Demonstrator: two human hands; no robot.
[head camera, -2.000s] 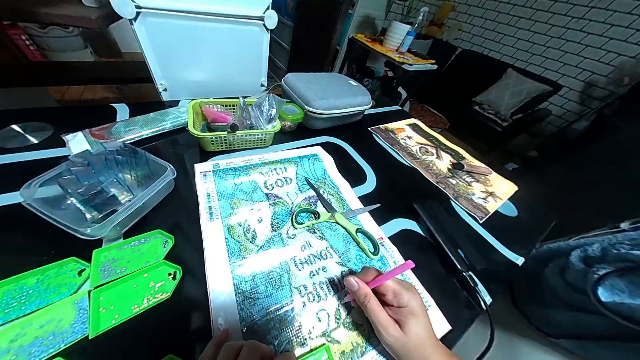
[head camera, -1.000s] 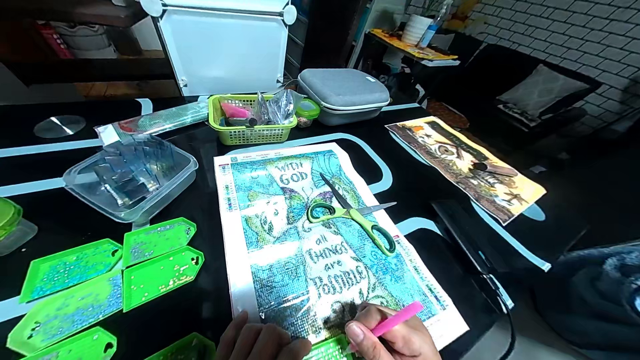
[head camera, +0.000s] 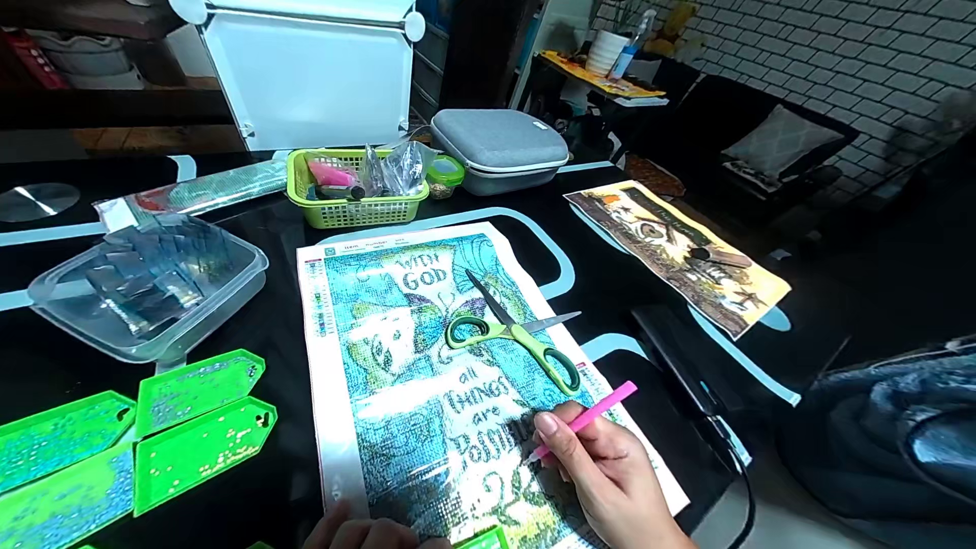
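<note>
My right hand (head camera: 606, 473) grips a pink diamond-painting pen (head camera: 583, 421), its tip at the lower lettering of a diamond-painting canvas (head camera: 412, 381). My left hand (head camera: 374, 534) rests at the canvas's lower left edge, mostly cut off by the frame; what its fingers do is hidden. Beside it a green tray (head camera: 488, 540) shows only its tip. Green-handled scissors (head camera: 515, 332) lie spread on the canvas. At the left are several green trays of small drills, among them one with blue drills (head camera: 61, 435) and one with yellowish drills (head camera: 202, 456).
A clear plastic box (head camera: 244, 293) of small packets stands at the left. Behind the canvas are a green basket (head camera: 362, 213), a small green-lidded tub (head camera: 444, 174) and a grey case (head camera: 499, 145). A picture sheet (head camera: 656, 252) and a black device with a cable (head camera: 679, 374) lie at the right.
My right hand has moved up the canvas with the pink pen, away from the green tray near my left hand. The scissors lie as before. The view has shifted somewhat.
</note>
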